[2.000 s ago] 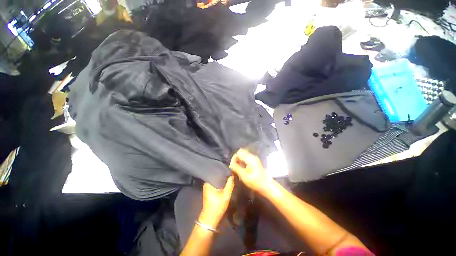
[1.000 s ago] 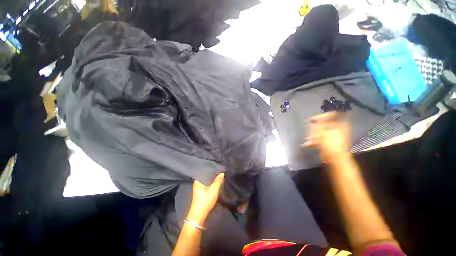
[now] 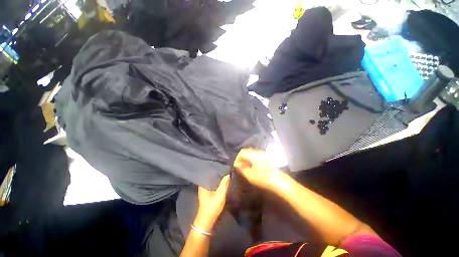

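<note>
The dark grey garment (image 3: 146,125) lies heaped at left and centre, its near edge over the table's front. My left hand (image 3: 214,197) pinches the garment's edge between thumb and fingers. My right hand (image 3: 251,165) is at the same edge, just right of the left fingertips, its fingers bent together and slightly blurred. Whether it holds a needle or thread is too small to tell. Small dark buttons (image 3: 329,110) lie in a loose pile on the grey cloth (image 3: 307,143), with a few set apart to the left.
A black cloth bundle (image 3: 314,55) lies behind the button cloth. A blue tray (image 3: 395,70) and a dark grey flask (image 3: 433,88) stand at the right. Striped cloth (image 3: 365,135) shows under the grey cloth. Dark cloth piles are at the back.
My right hand swept over the grey cloth below the buttons one second ago and is now back at the garment edge beside my left hand. My left hand has kept its pinch.
</note>
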